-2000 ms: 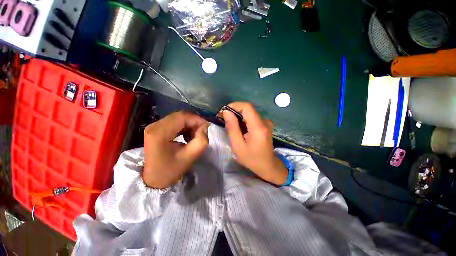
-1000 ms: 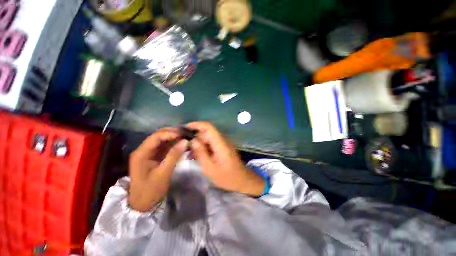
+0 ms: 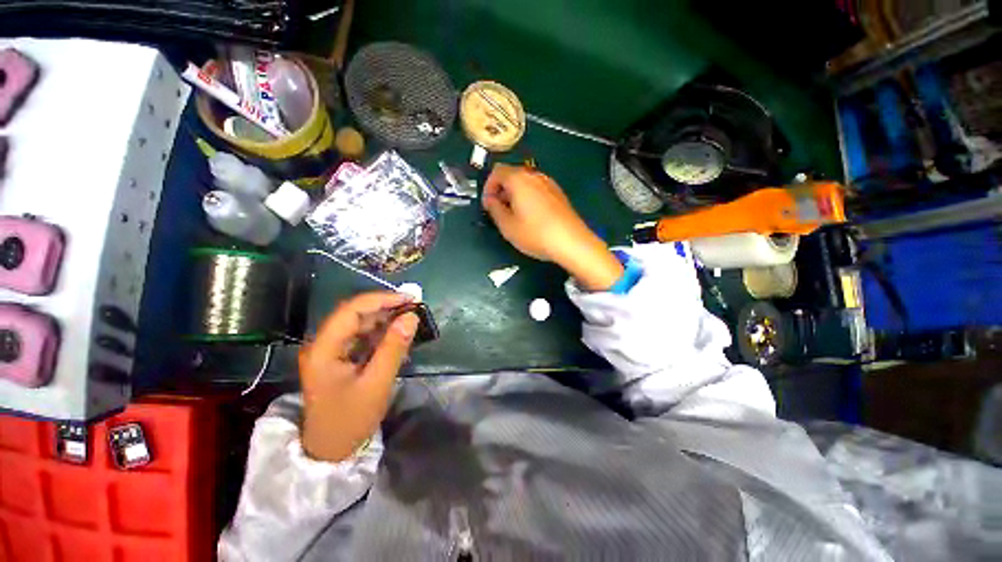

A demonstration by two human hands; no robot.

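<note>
My left hand (image 3: pixel 354 373) is bare and pinches a small dark device (image 3: pixel 424 322) with a thin frame between thumb and fingers, just above the front edge of the green mat. My right hand (image 3: pixel 541 216), with a blue band at the wrist, is stretched over the back of the mat. Its fingers are curled in, and I cannot tell whether anything is between them. A small orange bit (image 3: pixel 531 164) shows just behind its knuckles. The rest of that piece is hidden.
A crinkled clear bag (image 3: pixel 371 220), wire spool (image 3: pixel 229 294) and yellow tub (image 3: pixel 273 137) stand left. Pale scrap (image 3: pixel 503 274) and white disc (image 3: pixel 540 310) lie ahead. An orange tool (image 3: pixel 747 214) and round fan-like unit (image 3: pixel 698 159) are right, a red tray (image 3: pixel 176 483) front left.
My right hand has left the device and moved forward over the mat. My left hand still holds the device. The view has shifted, showing more of the bench's back.
</note>
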